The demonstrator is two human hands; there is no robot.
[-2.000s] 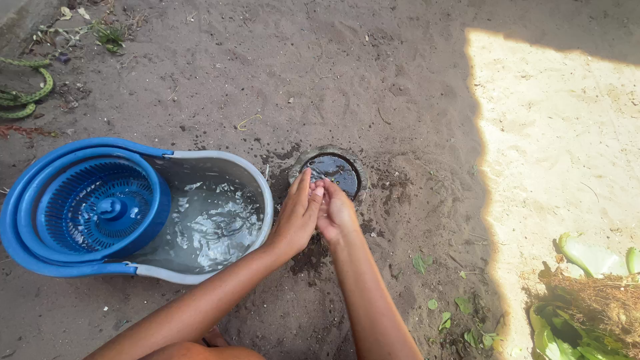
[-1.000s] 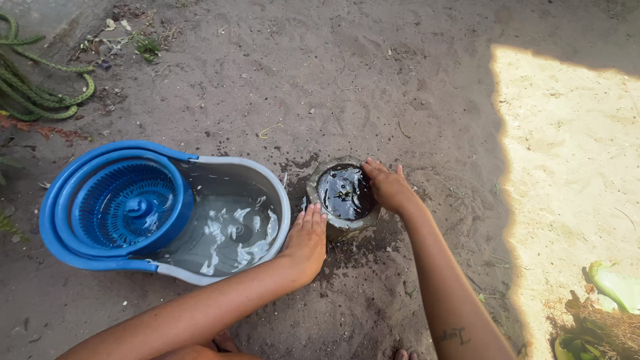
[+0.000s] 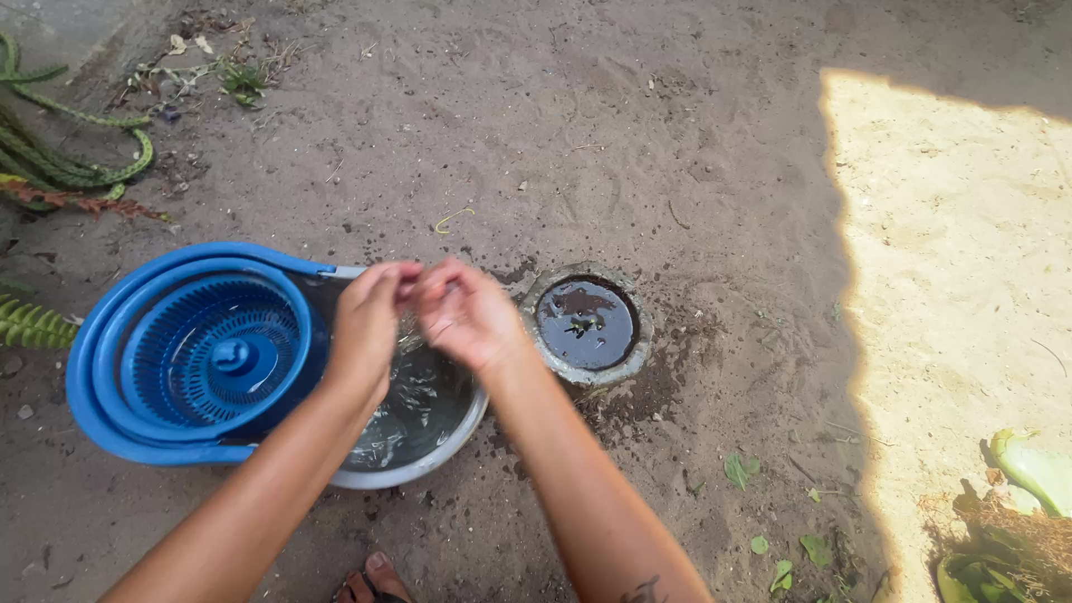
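Note:
Above the water-filled end of a mop bucket (image 3: 466, 440), my left hand (image 3: 368, 314) and my right hand (image 3: 469, 314) are close together, fingertips touching or nearly so. Both are blurred, with fingers bent, and no object shows in them. A blue plastic wringer basket (image 3: 232, 356) sits in the bucket's left end. Just right of the bucket stands a round stone or concrete pot (image 3: 641, 343) full of dark water, with a small green plant (image 3: 584, 325) in the middle. Wet soil surrounds the pot. My forearms hide part of the bucket.
Sandy ground (image 3: 519, 184) lies all around. Cactus-like green stems (image 3: 75, 172) and a fern frond (image 3: 35, 325) are at the left. Loose leaves (image 3: 740, 471) and a heap of plant matter (image 3: 1005, 536) lie at lower right. A sandaled foot (image 3: 381, 578) shows at the bottom edge.
Both hands have left the sides of the pot and moved left over the bucket, coming together there. Two seconds ago they were together at the pot's left edge.

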